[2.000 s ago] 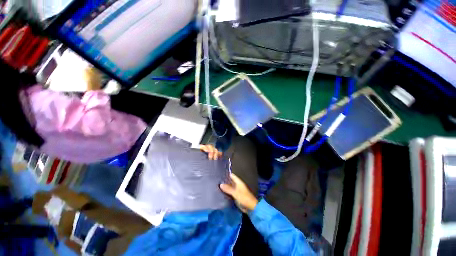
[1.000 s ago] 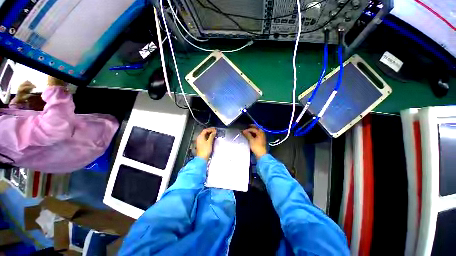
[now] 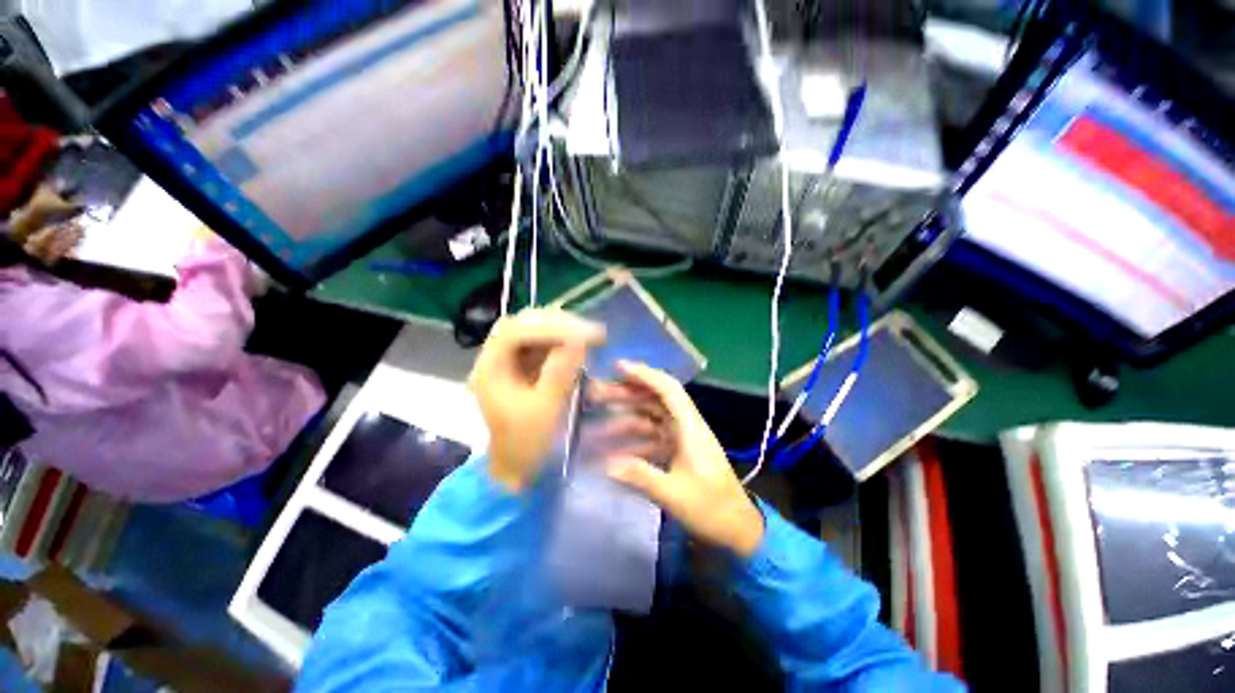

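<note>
A pale grey, tablet-sized flat slab [image 3: 605, 542] is upright in front of my lap, its upper part covered by my hands. My left hand [image 3: 526, 393] is raised at its upper left, fingers curled; blur hides whether it grips anything. My right hand [image 3: 684, 460] is at the upper right, with its thumb over the slab and its blurred fingers around the top. A thin bright edge runs between the hands. Behind them, a tan-edged fixture [image 3: 637, 332] is partly hidden. Another fixture [image 3: 883, 395] lies to the right with blue cables [image 3: 861, 332] across it.
Foam trays with dark tablets stand at left [image 3: 314, 490] and right [image 3: 1063, 474]. White cables [image 3: 777, 291] hang in front. Two monitors [image 3: 366, 115] [image 3: 1104, 190] flank a grey instrument [image 3: 759, 203] on the green bench [image 3: 731, 311]. A person in a pink smock [image 3: 156, 366] sits at left.
Since one second ago, both hands have moved upward and closer together over the slab's top. The view has shifted, showing more of the instrument and right monitor. Earlier, dark crinkled film lay over the left tray.
</note>
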